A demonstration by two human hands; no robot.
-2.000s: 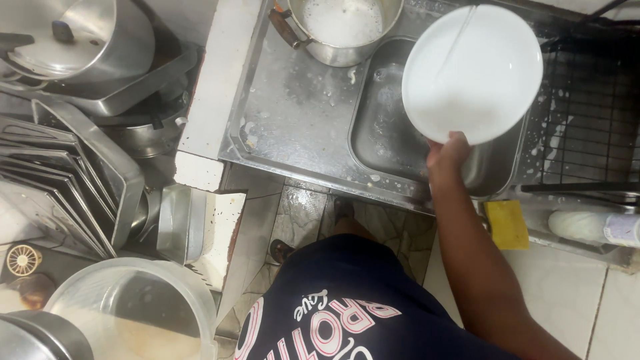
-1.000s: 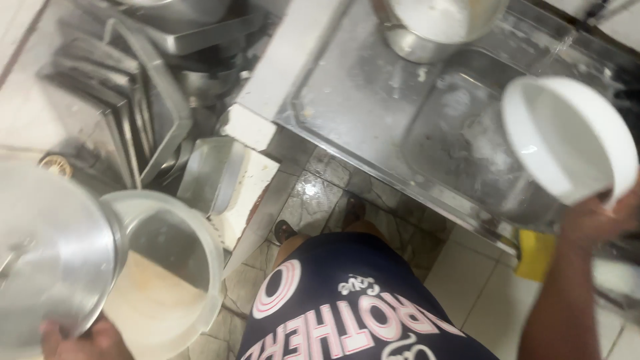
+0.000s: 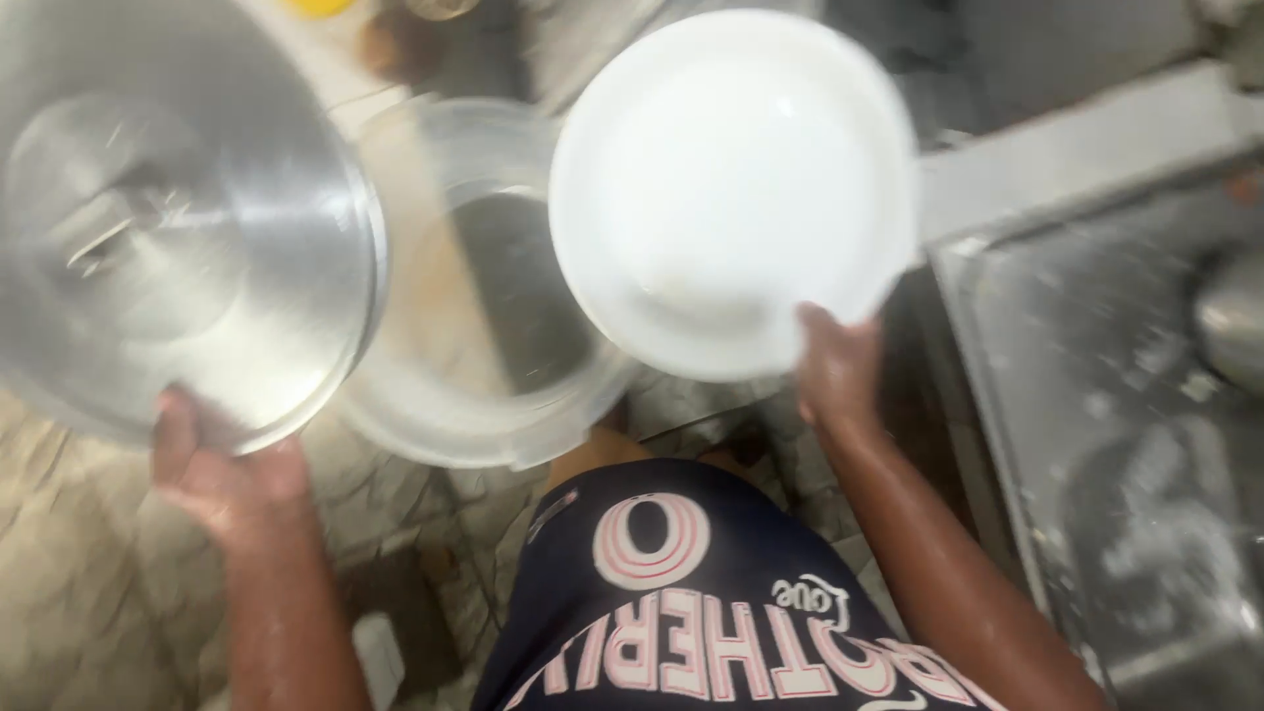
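Observation:
My left hand (image 3: 232,474) grips the lower rim of a large round metal lid (image 3: 267,296), which has a small handle at its centre. My right hand (image 3: 839,365) holds a white bowl (image 3: 736,188) by its lower right rim, its inside facing me. Between and partly behind the two stands a translucent plastic tub (image 3: 454,430), with a beige area and a dark area visible inside it. The bowl covers the tub's right side. The picture is blurred.
At the right lies a wet steel sink counter (image 3: 1027,346) with foam marks, and part of a metal pot (image 3: 1234,316) stands on it. A white ledge (image 3: 1076,148) runs behind the counter. Tiled floor (image 3: 79,553) shows at the lower left.
The view has swung left. My right hand has carried the white bowl from over the sink to beside the tub. My left hand, out of view two seconds ago, has raised the lid since one second ago.

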